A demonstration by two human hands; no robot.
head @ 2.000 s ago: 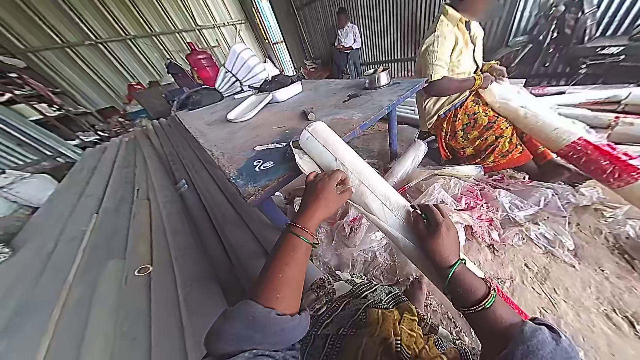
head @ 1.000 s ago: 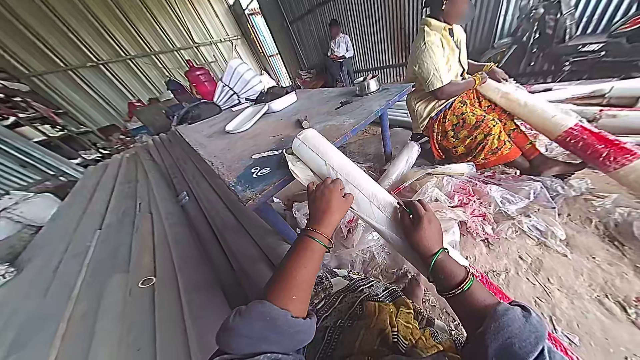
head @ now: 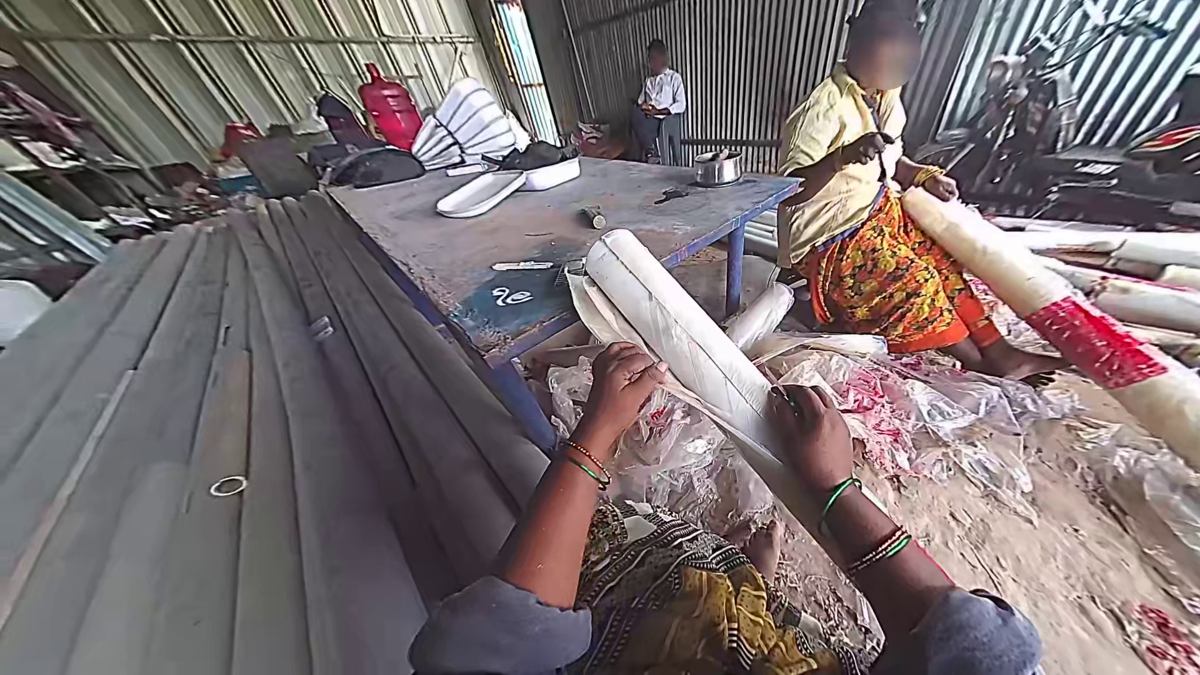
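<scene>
A long roll point(head: 689, 328) wrapped in whitish plastic film lies slantwise across my lap, its upper end near the table corner. My left hand point(head: 626, 384) pinches a loose edge of the film point(head: 609, 314), which stands off the roll's left side. My right hand point(head: 811, 436) rests on the roll lower down, with a small dark thing between its fingers, too unclear to name. Crumpled clear plastic film point(head: 680, 469) lies on the ground beneath the roll.
A blue-edged metal table point(head: 628, 197) bears an open white container point(head: 483, 194) and a steel pot point(head: 717, 169). Long grey boards or beams point(head: 272, 422) run along the left. At right, a seated person point(head: 844, 187) holds a red-and-white wrapped roll point(head: 1078, 319). Another person point(head: 662, 98) stands behind.
The film's edge has come away from the roll's left side, where it lay closer before. My left hand has shifted from on top of the roll to its left edge.
</scene>
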